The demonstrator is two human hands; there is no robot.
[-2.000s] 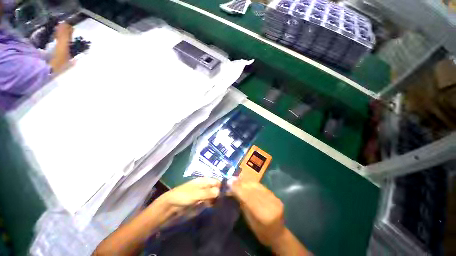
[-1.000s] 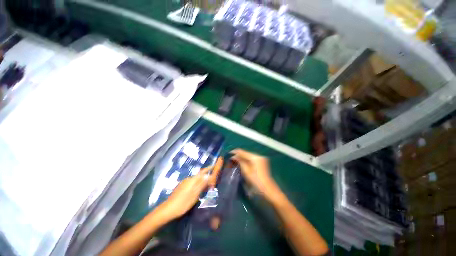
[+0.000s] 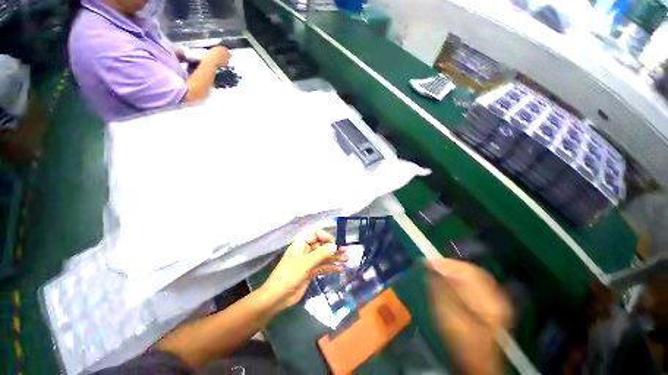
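The orange jig (image 3: 366, 333) lies on the green bench, its dark cutout showing and no housing on it. The glossy die-cut adhesive sheet (image 3: 373, 267) lies just beyond and left of it. My left hand (image 3: 304, 267) is over the sheet's left edge, fingers curled and fingertips close together; whether they pinch the sheet or a small piece cannot be told. My right hand (image 3: 472, 304) is strongly blurred, to the right of the jig near the pale rail, and what it holds, if anything, cannot be told.
A dark housing (image 3: 357, 143) lies on the large white sheets (image 3: 220, 183) at left. Clear trays (image 3: 88, 307) stick out below them. Beyond the pale rail, a housing (image 3: 437, 211) sits on the conveyor. Stacked packed parts (image 3: 546, 150) stand on the shelf. A person in purple (image 3: 132, 62) works at upper left.
The view has swung left. The dark housing between my hands is gone from there, leaving the jig uncovered. My right hand has moved right, away from the jig; my left hand has moved to the sheet.
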